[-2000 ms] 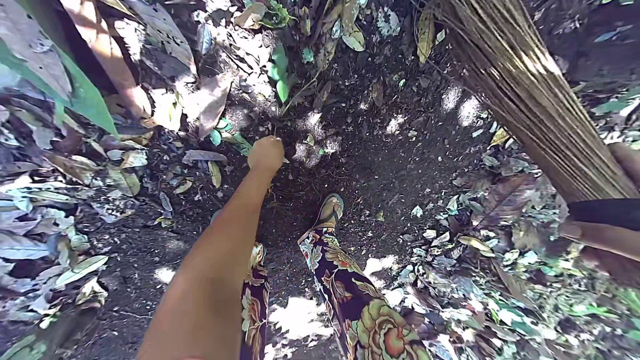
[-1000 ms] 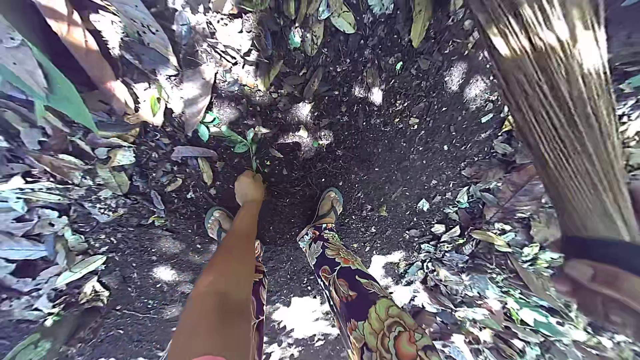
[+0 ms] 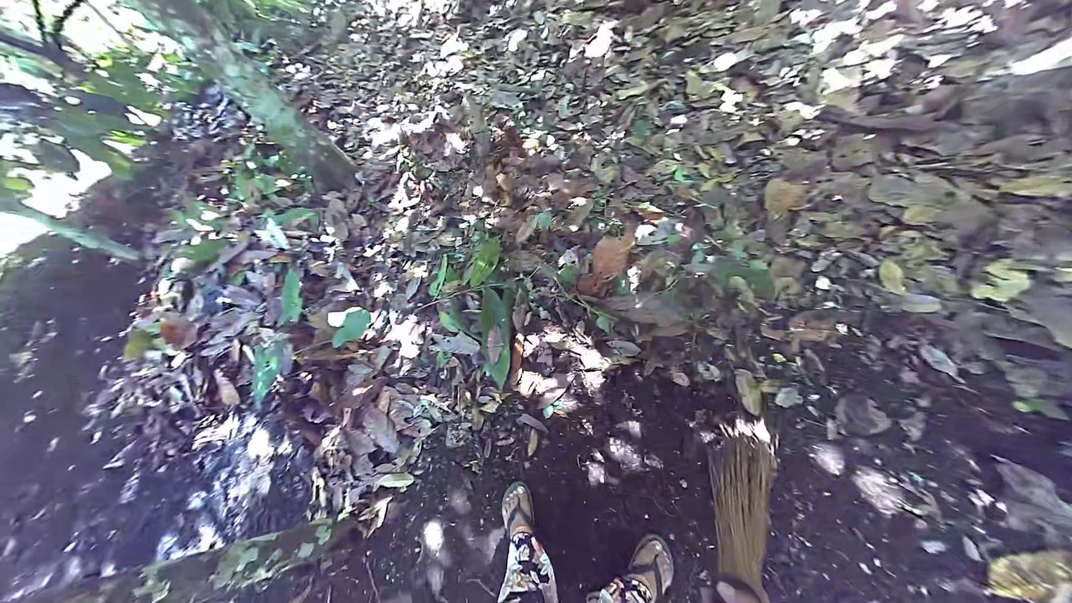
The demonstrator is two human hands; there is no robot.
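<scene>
A stick broom (image 3: 744,494) of thin brown bristles points up from the bottom edge, right of my sandaled feet, its tips on the dark soil near the fallen leaves. Part of my right hand (image 3: 730,593) shows at the bottom edge, closed around the broom's bound end. My left hand is out of the frame. Both feet, in flip-flop sandals (image 3: 517,507) and floral trousers (image 3: 528,569), stand on bare dark soil.
Dry leaf litter (image 3: 578,209) covers the ground ahead, with green leaves (image 3: 496,335) among it. A mossy trunk (image 3: 276,126) leans at upper left. A mossy log (image 3: 234,563) lies at lower left.
The view has swung up and forward. My left hand, earlier low by a small green plant, has left the frame. The broom has come down beside my feet from the upper right.
</scene>
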